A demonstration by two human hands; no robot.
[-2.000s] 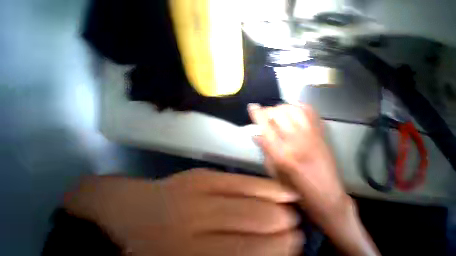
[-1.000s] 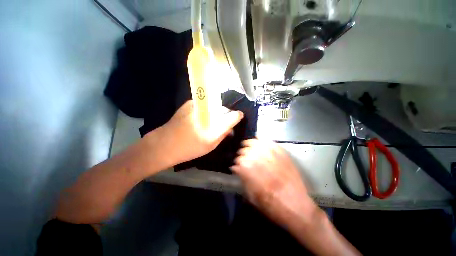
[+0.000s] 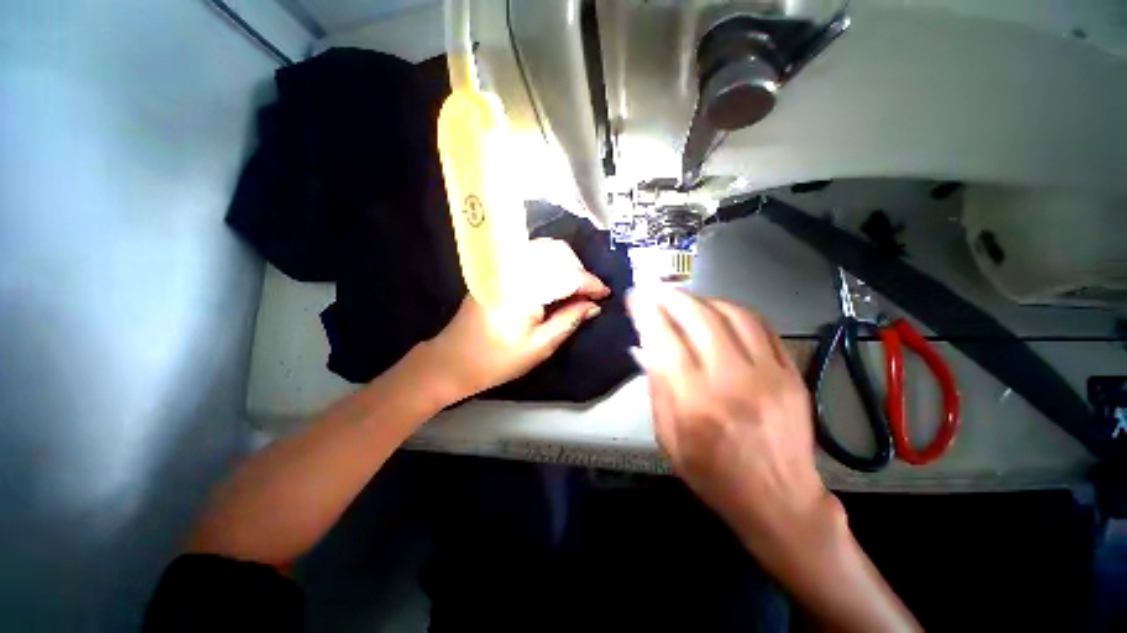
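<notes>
The black garment piece [image 3: 371,210] lies bunched left of the needle and reaches to the brightly lit presser foot [image 3: 661,216] of the cream-white sewing machine [image 3: 915,111]. My left hand [image 3: 519,328] is on the cloth, thumb and forefinger pinching it just left of the foot; the lamp hides part of this hand. My right hand [image 3: 729,383] lies at the cloth's right edge, just in front of the foot, fingers extended; whether its fingertips grip the cloth is unclear in the glare.
The yellow lamp [image 3: 472,204] hangs left of the needle. Scissors with a black and a red loop [image 3: 924,393] lie right of my right hand. A black band [image 3: 939,303] runs diagonally across the bed to the right. A pale wall [image 3: 111,247] stands at left.
Since the blurred earliest frame, my left hand has moved from the table's front onto the cloth. In the last second my right hand has moved right and slightly up, closer to the foot.
</notes>
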